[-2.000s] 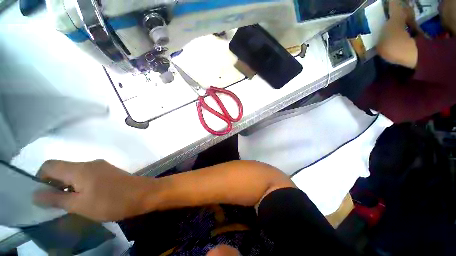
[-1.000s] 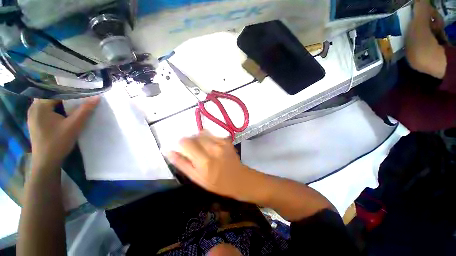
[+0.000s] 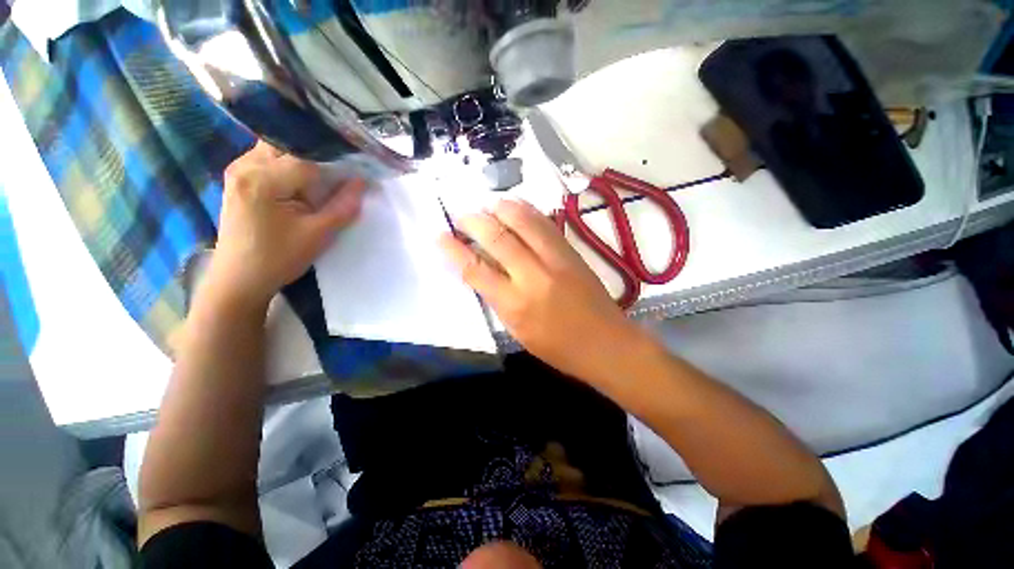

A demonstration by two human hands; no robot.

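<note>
A white panel (image 3: pixel 395 272) lies under the needle area of the sewing machine, its lower edge over the table's front edge. A plaid piece (image 3: pixel 128 145) spreads to the left, and plaid also shows below the panel's lower edge. My left hand (image 3: pixel 272 222) is at the panel's upper left edge, thumb and fingers together on the cloth. My right hand (image 3: pixel 534 267) lies with its fingers on the panel's right edge, close to the presser foot (image 3: pixel 473 139); whether it grips the cloth cannot be told. Glare hides the needle.
Red-handled scissors (image 3: pixel 636 239) lie just right of my right hand. A black phone (image 3: pixel 817 128) and a brown tab (image 3: pixel 731 148) are farther right. White panels with a dark edge line (image 3: pixel 823 367) hang below the table at right. The machine head (image 3: pixel 656 28) crosses the top.
The view has shifted left and closer to the needle. My right hand has moved up from the panel's lower right corner to beside the presser foot. My left hand stays at the panel's left edge.
</note>
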